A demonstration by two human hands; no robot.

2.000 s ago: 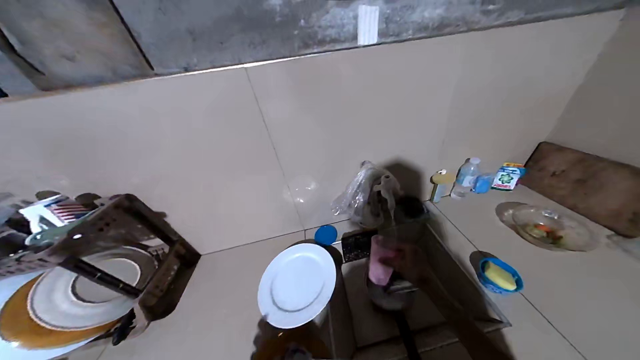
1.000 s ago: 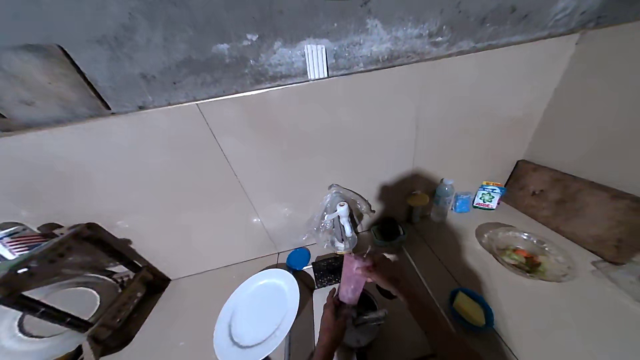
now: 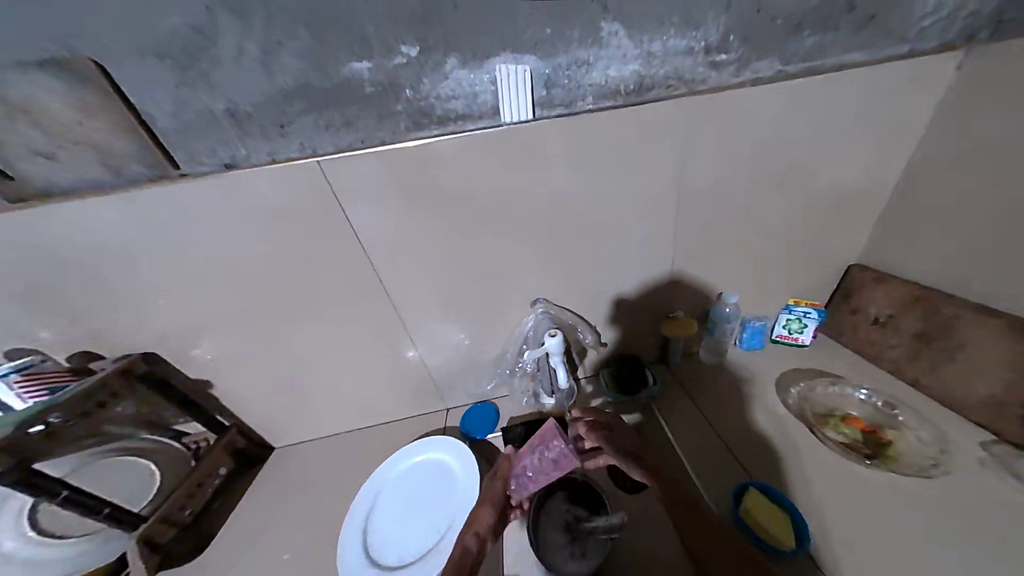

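Note:
Over the sink, both hands hold a pink patterned container (image 3: pixel 546 462), tilted, below the white faucet (image 3: pixel 554 360). My left hand (image 3: pixel 500 488) grips its lower left side. My right hand (image 3: pixel 604 442) touches its upper right side, with the fingers partly hidden. Under the hands a dark round pot (image 3: pixel 570 524) sits in the sink, with something pale, perhaps a handle, across its right side. A clear plastic bag hangs around the faucet. To the left of the sink lies a white oval plate (image 3: pixel 416 508).
A blue round lid (image 3: pixel 480 419) lies behind the plate. A dish rack (image 3: pixel 136 456) stands left. On the right are a plastic bottle (image 3: pixel 721 328), an Ariel packet (image 3: pixel 798 322), a glass dish with food scraps (image 3: pixel 872 428), a blue bowl with a yellow block (image 3: pixel 770 518) and a wooden board (image 3: pixel 928 352).
Two seconds ago my right hand was at the pink container, which stood more upright. My left hand has since come onto it, and the container is now tilted. The view has shifted.

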